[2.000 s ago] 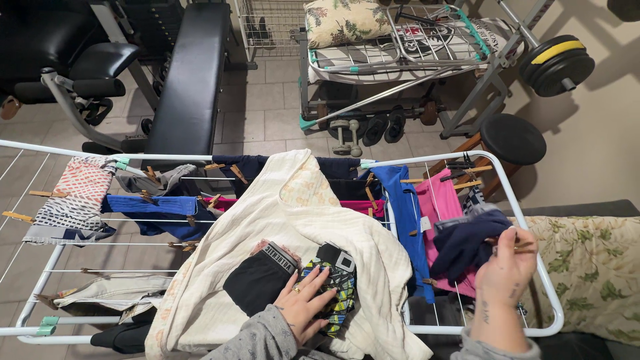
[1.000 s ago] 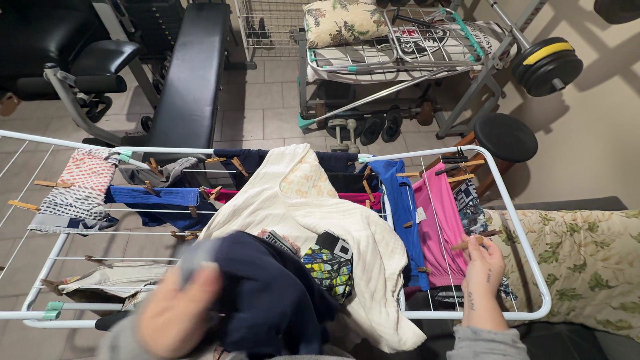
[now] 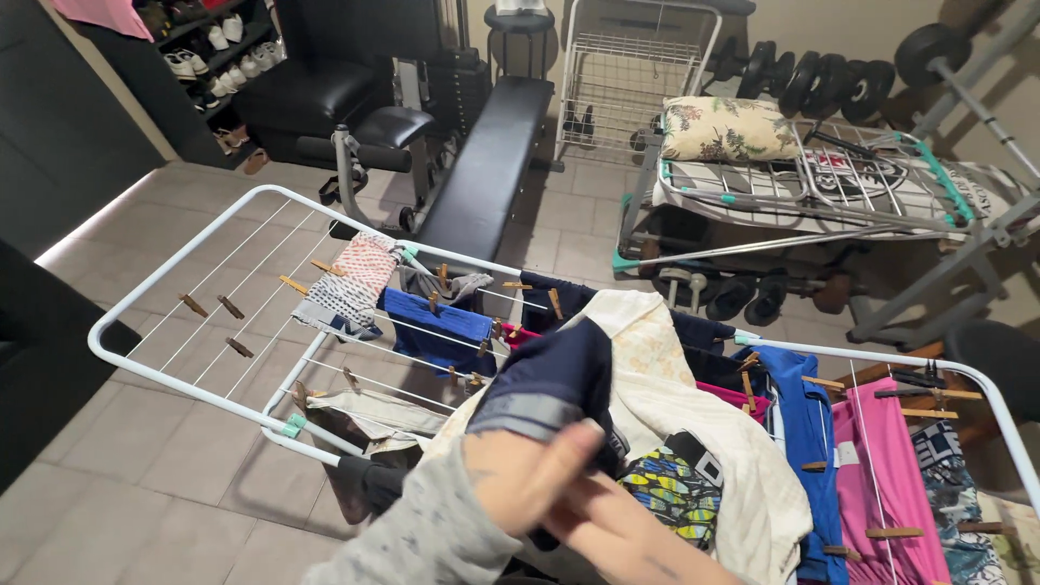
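Before me, a navy garment with a grey band (image 3: 561, 370) is bunched up in my left hand (image 3: 528, 479). My right hand (image 3: 597, 512) crosses close beneath it, blurred, its fingers partly hidden; whether it grips the cloth is unclear. Behind and under both hands, a cream cloth (image 3: 666, 382) lies over a white drying rack (image 3: 187, 398). Patterned yellow, green and blue underwear (image 3: 674, 491) rests on the cream cloth. Blue cloth (image 3: 792, 431), a pink garment (image 3: 886, 471) and patterned dark shorts (image 3: 946, 487) hang at the right. Wooden clothespins (image 3: 894, 533) sit on the rack and clothes.
A blue towel (image 3: 439, 325) and a spotted cloth (image 3: 349, 284) hang at the rack's left part. Beyond stand a black weight bench (image 3: 491, 162), a folded ironing board (image 3: 731, 183) with a pillow (image 3: 727, 130), and dumbbells (image 3: 743, 296). A shoe shelf (image 3: 223, 61) is at upper left.
My right hand has moved left from the rack's right side to beside my left hand. The navy garment is now raised in front of me. The view has swung left and up.
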